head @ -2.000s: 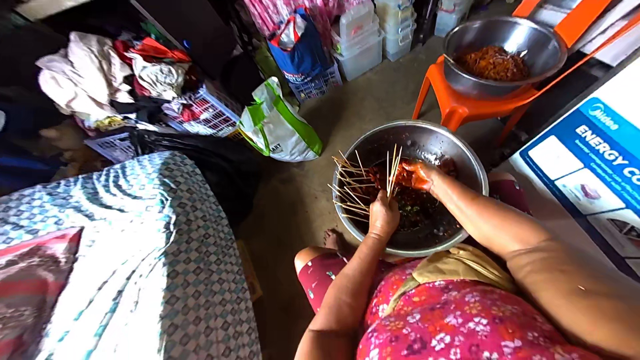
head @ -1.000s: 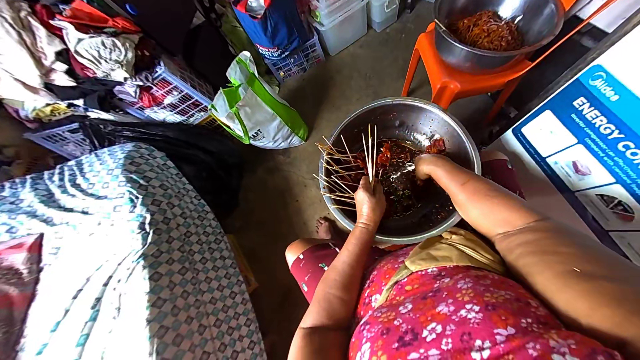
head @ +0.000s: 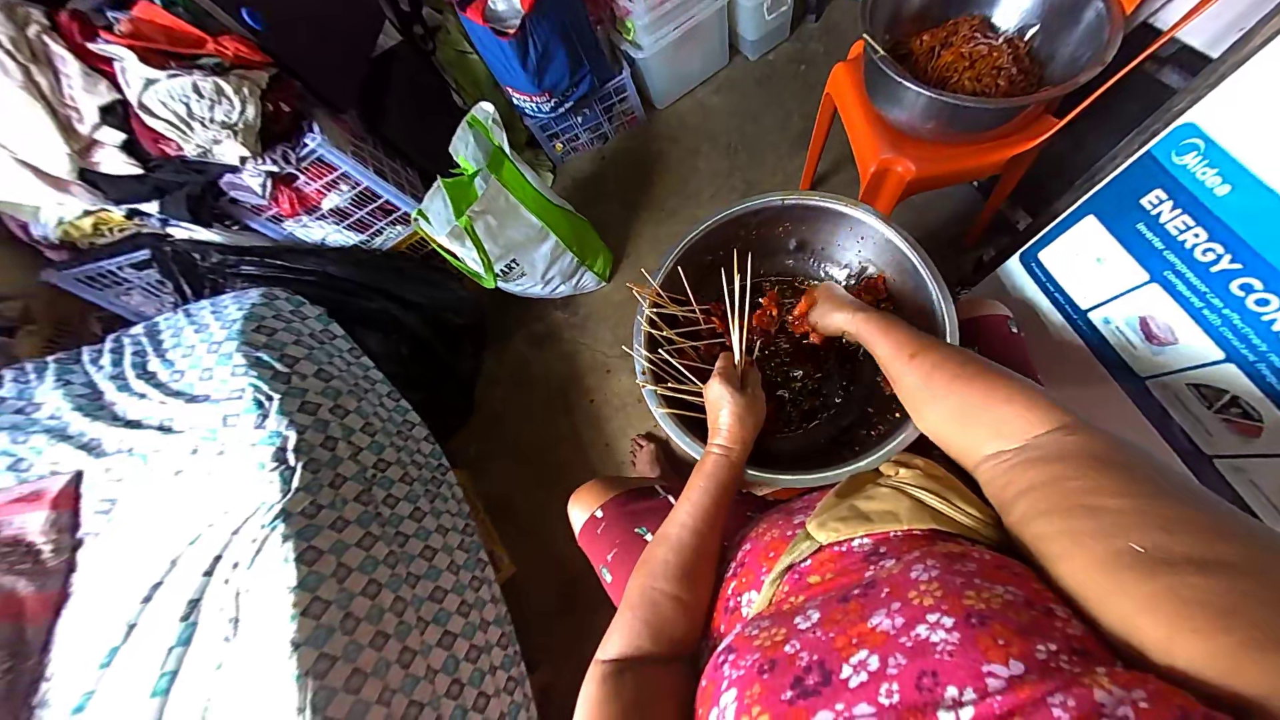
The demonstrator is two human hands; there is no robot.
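Observation:
A large metal basin (head: 800, 455) holds dark marinade with red pieces of meat. My left hand (head: 735, 400), at the basin's left front part, grips several upright bare wooden skewers (head: 738, 305). More skewers lean over the left rim (head: 665, 345), their inner ends among red meat. Over the marinade, my right hand (head: 828, 312) has its fingers on red-coated meat (head: 806, 318); the fingers are partly hidden, and whether they grip a piece I cannot tell. More meat (head: 873, 290) lies against the basin's right wall.
An orange plastic chair (head: 885, 155) behind the basin carries a metal bowl (head: 940, 108) of reddish shredded food. A printed carton (head: 1150, 330) stands at right, a green and white bag (head: 530, 230) at back left. A patterned cloth (head: 390, 500) covers something at left.
My right hand has come up from the dark marinade towards the meat near the basin's middle. My left hand still grips the upright skewers.

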